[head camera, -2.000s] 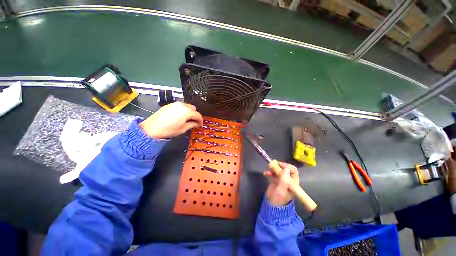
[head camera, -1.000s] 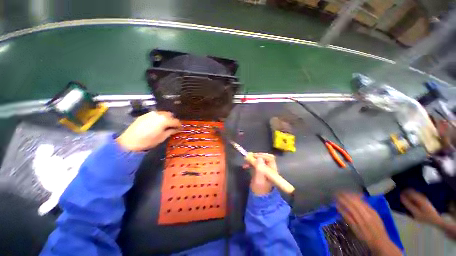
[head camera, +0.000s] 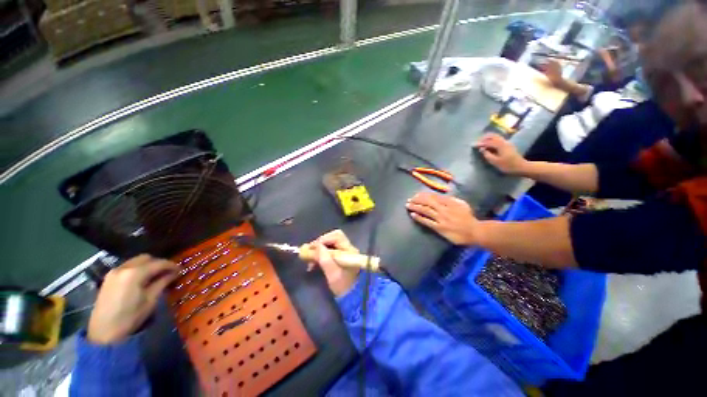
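Observation:
My right hand (head camera: 335, 260) holds the pale wooden handle of a soldering iron (head camera: 360, 260); its metal tip points left to the top right of an orange perforated jig (head camera: 252, 345). My left hand (head camera: 128, 298) is at the jig's upper left edge with fingertips pinched; solder wire between them is too blurred to make out. Small shiny components (head camera: 221, 271) lie in rows across the jig's upper part. A black fan (head camera: 159, 198) with a wire guard stands behind the jig.
Another person's hands (head camera: 446, 217) rest on the bench at right. Orange-handled pliers (head camera: 430, 178), a yellow iron stand (head camera: 354, 200) and a dark cord lie beyond my right hand. A blue crate (head camera: 585, 329) of small parts is at lower right. A solder spool (head camera: 15, 316) is far left.
The view has swung right, so the jig and fan appear further left and tilted. The other person's hands now rest on the bench beyond the crate. Both my hands stay at the jig.

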